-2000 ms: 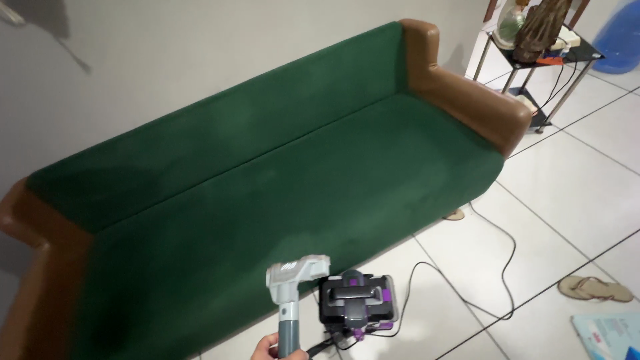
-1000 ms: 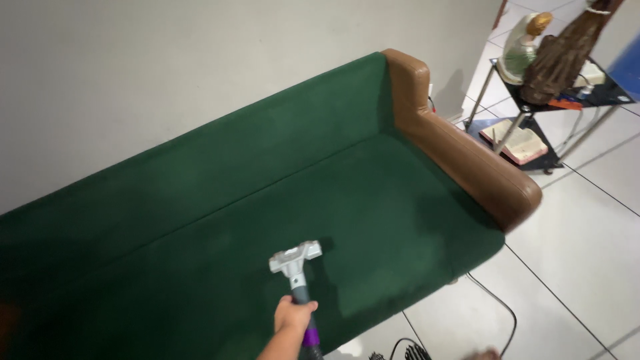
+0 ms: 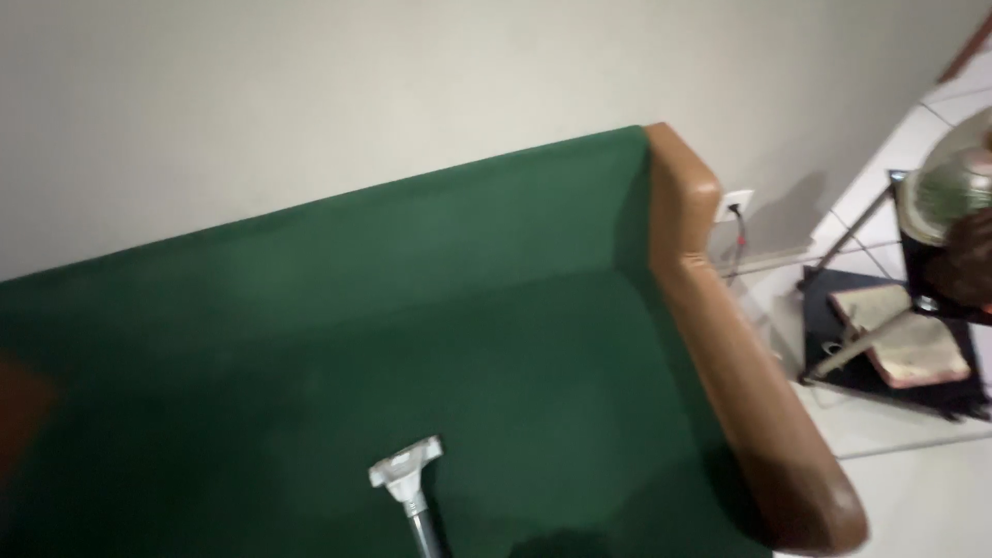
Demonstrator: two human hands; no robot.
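A light grey vacuum cleaner's upholstery nozzle (image 3: 407,469) lies against or just above the green fabric seat of a sofa (image 3: 480,372), near the bottom centre of the head view. Its dark tube (image 3: 425,535) runs out at the lower edge, so whatever grips it is hidden. Neither of my hands is in the frame. The sofa's green backrest (image 3: 434,232) rises behind the seat, and its brown armrest (image 3: 744,364) closes the right end. A blurred orange-brown patch (image 3: 19,407) shows at the left edge; what it is, I cannot tell.
Behind the sofa stands a pale wall, with a socket (image 3: 733,205) and a plugged-in cord right of the armrest. At far right, a black shelf stand (image 3: 837,287) holds an open book (image 3: 911,341) below and a glass-like vessel (image 3: 942,190) above, over white floor tiles.
The nozzle was held up beside the black and purple vacuum cleaner, then came over the seat. A hand seen on its tube one second ago is out of view. The view has shifted toward the sofa's right end.
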